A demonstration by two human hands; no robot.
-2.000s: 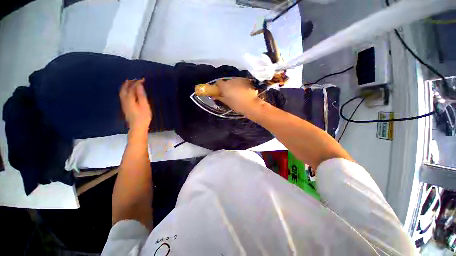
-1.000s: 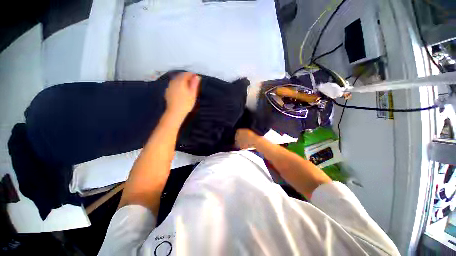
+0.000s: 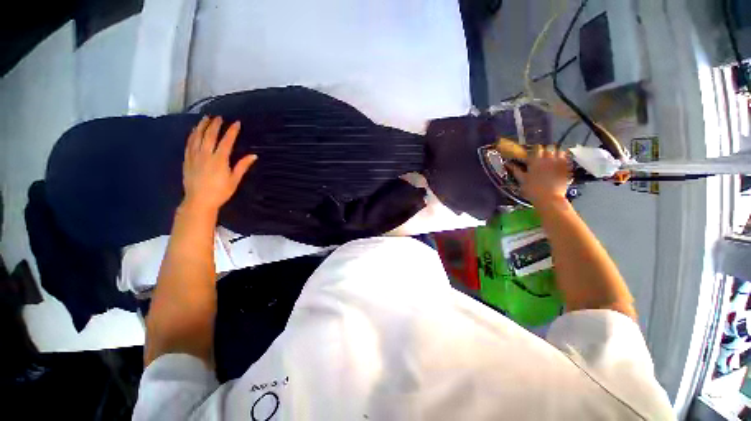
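A dark garment with thin pale pinstripes (image 3: pixel 321 156) lies spread over the right part of the navy padded board (image 3: pixel 115 177), with folds along its near right edge. My left hand (image 3: pixel 212 168) lies on the garment's left part, fingers spread, palm down. My right hand (image 3: pixel 543 174) is closed around the orange-brown handle of the steam iron (image 3: pixel 496 167). The iron is at the dark rest pad (image 3: pixel 454 164), right of the garment; my hand hides part of it.
A crumpled dark heap (image 3: pixel 70 263) hangs at the board's far left end. A white table surface (image 3: pixel 329 49) lies beyond the board. A green item with a pale label (image 3: pixel 515 284) and a red patch (image 3: pixel 458 256) are below the iron. A hose and cords run right.
The garment is now spread flatter, with its stripes showing. My left hand has moved left and lies flat. My right hand has left the cloth and taken hold of the iron's handle.
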